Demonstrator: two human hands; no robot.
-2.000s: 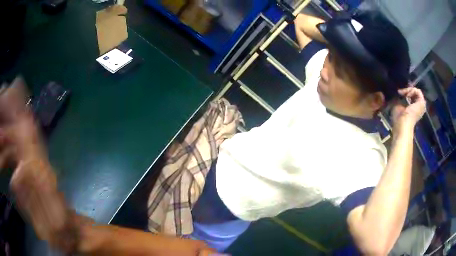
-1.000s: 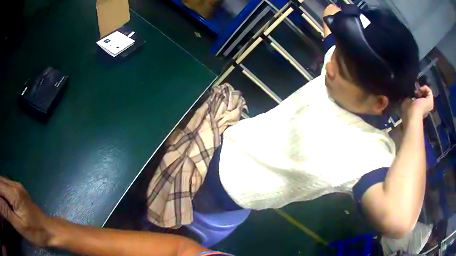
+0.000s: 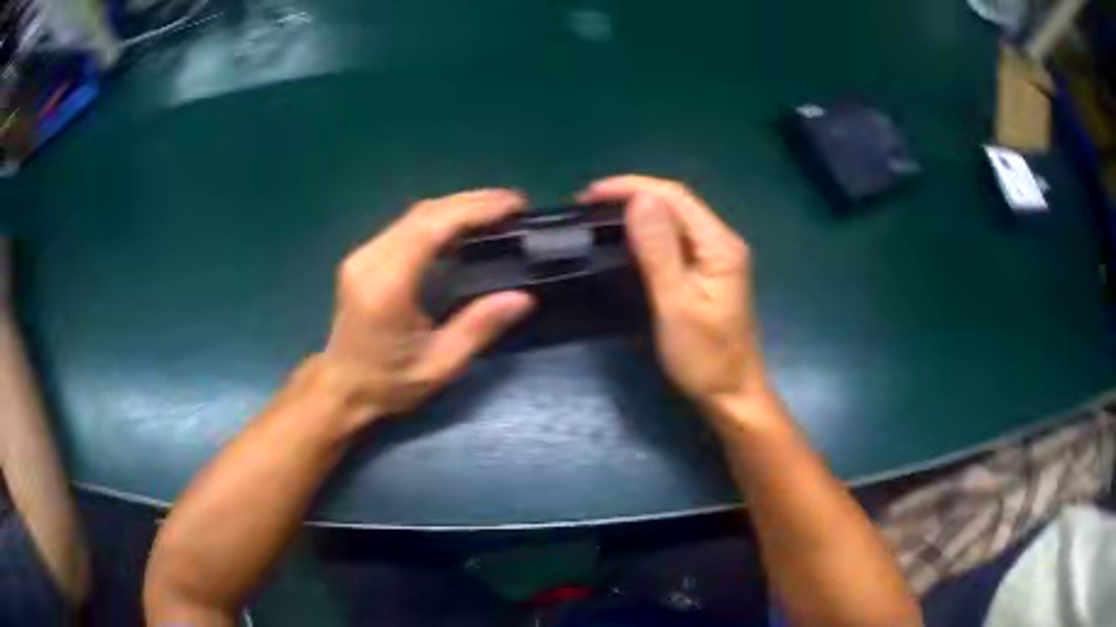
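Observation:
A small black retail box (image 3: 569, 300) is in the middle of the view, above the green table (image 3: 245, 221). A grey patch shows on its upper side. The image is blurred, so its print cannot be read. My left hand (image 3: 410, 300) grips its left end, thumb on the near side and fingers on the far side. My right hand (image 3: 698, 288) holds its right end, with thumb and fingers near the upper right corner. The hands hide both ends of the box.
A closed black box (image 3: 857, 150) lies at the right. Beyond it is an open box with a raised brown flap (image 3: 1023, 104) and a white leaflet (image 3: 1017, 179). A blue bin (image 3: 67, 104) and cables are at the far left. Other people's parts show at both sides.
The view has swung from the co-worker at the right to the table in front of me. Both my hands now show, holding a black box.

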